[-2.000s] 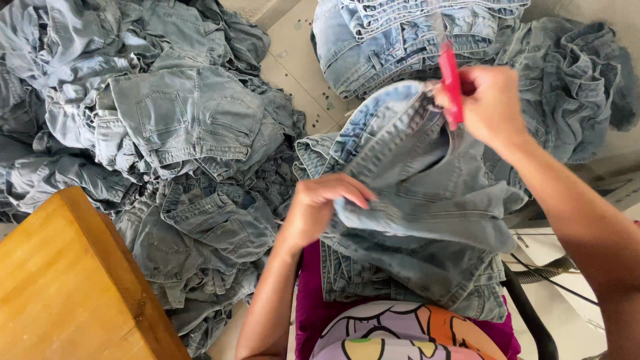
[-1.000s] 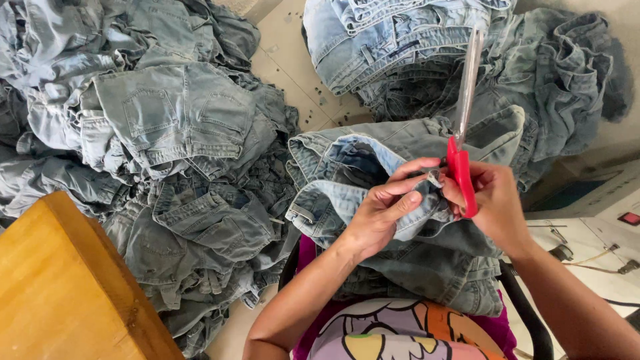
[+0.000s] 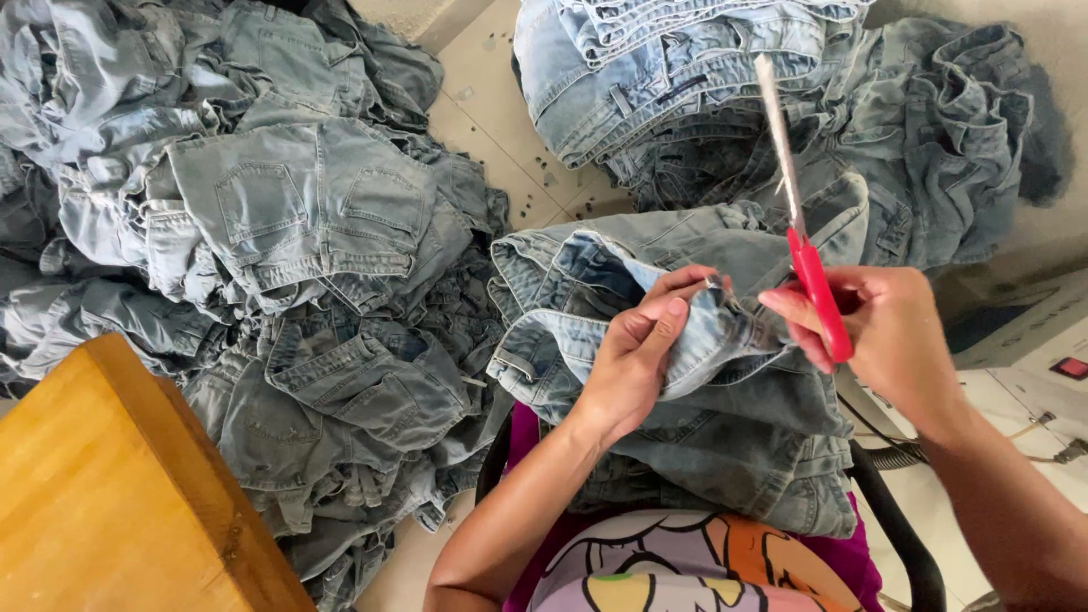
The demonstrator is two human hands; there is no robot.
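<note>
Denim garments (image 3: 731, 442) lie in a pile on the lap. My left hand (image 3: 637, 361) pinches the waistband of the uppermost denim garment (image 3: 586, 340), and a small shiny metal piece shows at its fingertips. My right hand (image 3: 875, 331) holds scissors with red handles (image 3: 816, 293), their blades pointing up and away. The right fingertips are close to the waistband; whether they touch it cannot be told. Whether the blades are fully together is unclear.
A large heap of denim garments (image 3: 314, 204) covers the floor at left. More folded denim (image 3: 646, 93) stands at the top. A wooden table corner (image 3: 110, 476) juts in at lower left. Small dark bits lie on the tiled floor (image 3: 484, 136). A black chair armrest (image 3: 901, 527) is at right.
Two seconds ago the hands were farther apart, with the scissors raised. They came together at the waistband one second ago; now my right hand has drawn slightly away to the right.
</note>
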